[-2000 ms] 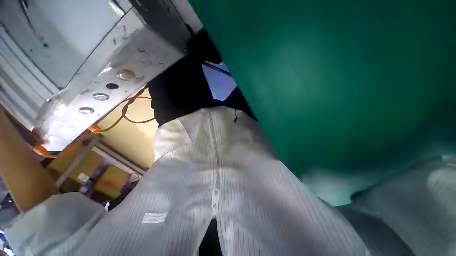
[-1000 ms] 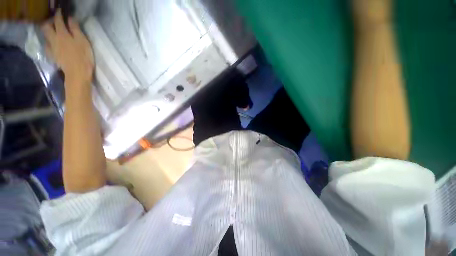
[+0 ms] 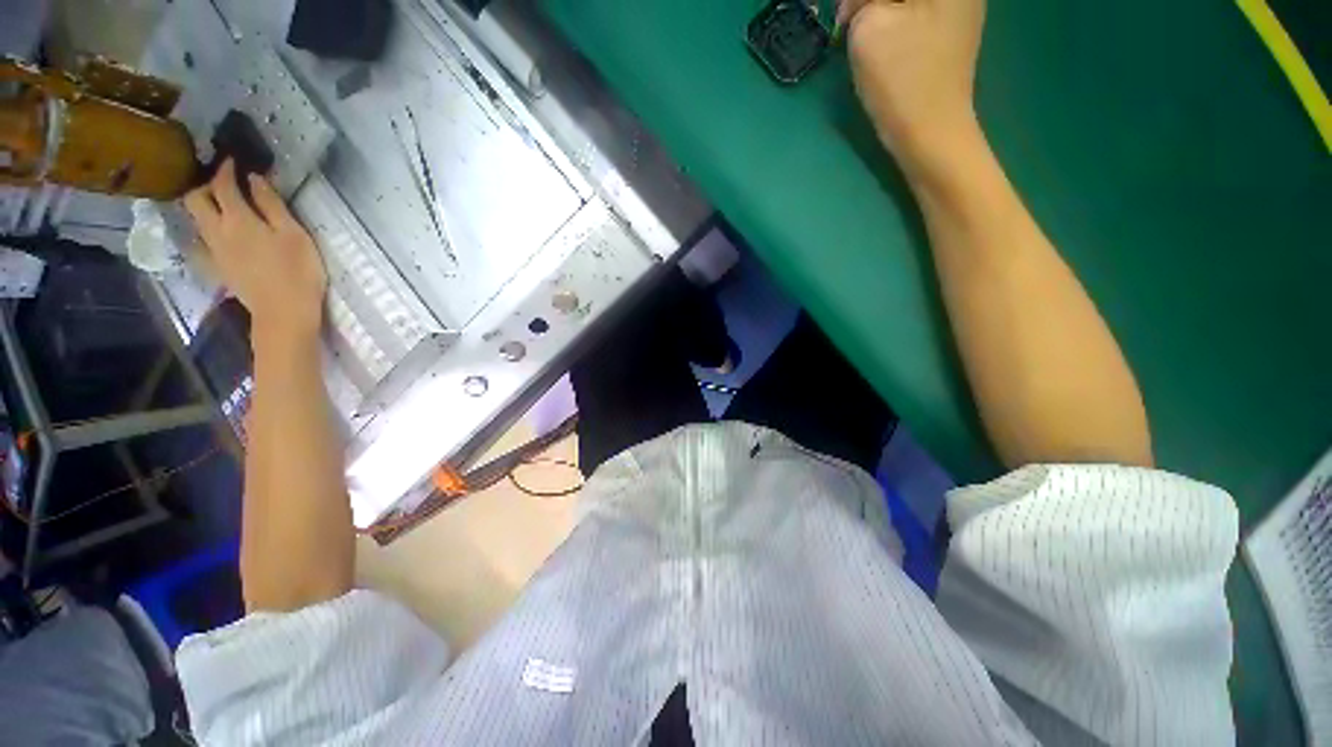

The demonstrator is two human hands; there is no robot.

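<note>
A small black rounded-square watch housing (image 3: 789, 40) lies at the top of the green conveyor belt (image 3: 701, 102). My right hand (image 3: 917, 66) is at its right side, with the fingertips at the housing's edge and pinching it; part of the hand is near the picture's top edge. My left hand (image 3: 263, 256) is palm down on the machine bed at the left. Its fingers are apart, with the tips at the near edge of a black fixture (image 3: 243, 143). No object shows in the left hand; its palm is hidden.
Tweezers (image 3: 424, 183) lie on the machine's metal plate. A loose black block (image 3: 341, 25) is behind them. An orange-yellow cylindrical unit (image 3: 110, 146) is beyond my left hand. Round buttons (image 3: 538, 326) line the front panel. A white sheet (image 3: 1300, 562) is at the right edge.
Both arms have come into view since the first frame. Since the second, my right hand has come into view beside the housing, and my left hand appears slightly lower and right.
</note>
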